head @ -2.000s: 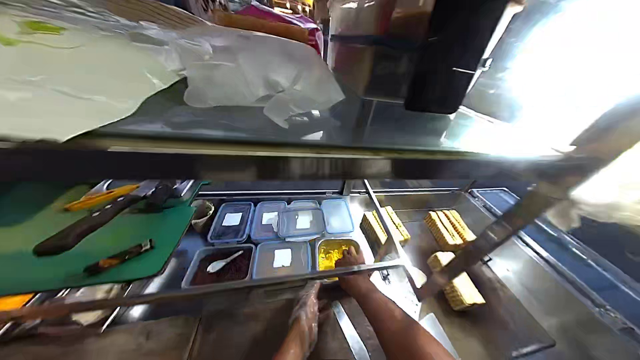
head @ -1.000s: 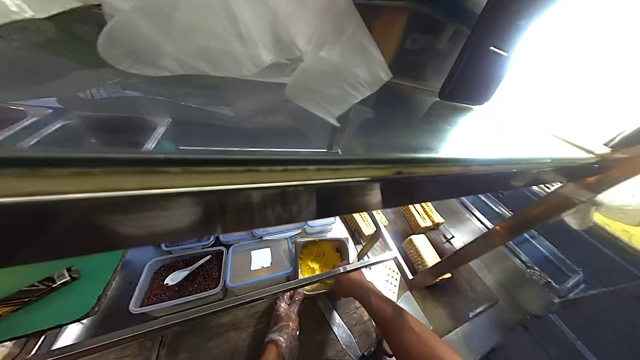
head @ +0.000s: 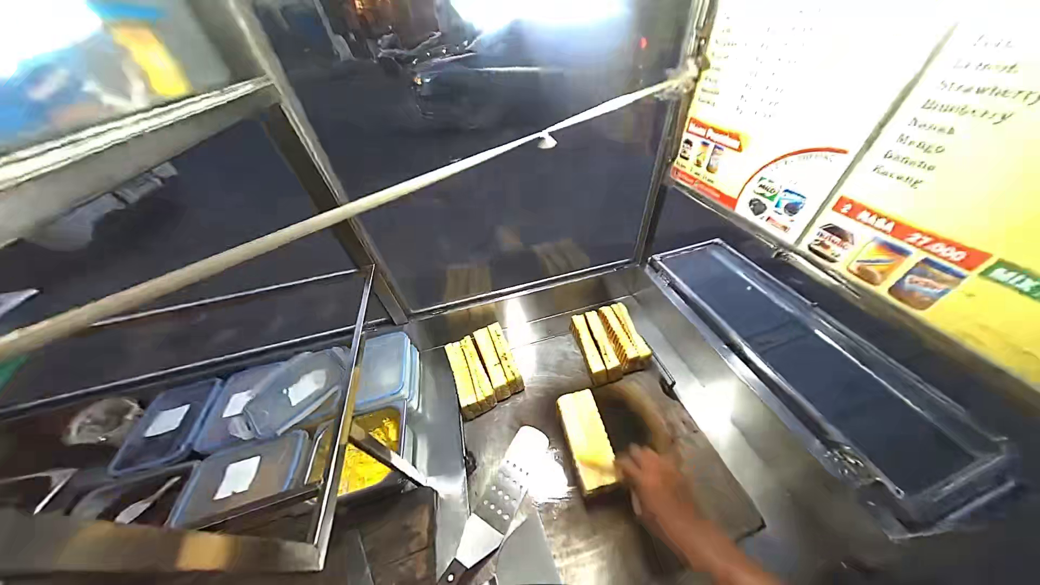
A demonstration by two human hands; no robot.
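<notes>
My right hand [head: 650, 483], blurred, is at the right side of a loaf of bread [head: 587, 439] on the flat metal griddle [head: 528, 414]; whether its fingers grip the loaf cannot be told. Two groups of bread slices, one at the left [head: 483, 370] and one at the back right [head: 609, 343], stand behind it. A perforated metal spatula [head: 502, 496] lies left of the loaf, beside a second flat metal blade [head: 526, 548]. My left hand is out of view.
Lidded plastic containers [head: 240, 479] fill the left side, next to a tub of yellow filling [head: 370, 455]. A metal frame post [head: 337, 455] rises before them. A lidded metal trough [head: 780, 325] lies right of the griddle. Menu panels [head: 886, 154] hang above it.
The view has swung right toward the griddle. My right hand has moved from the yellow filling tub to beside the loaf. My left hand, earlier near that tub, has left the view.
</notes>
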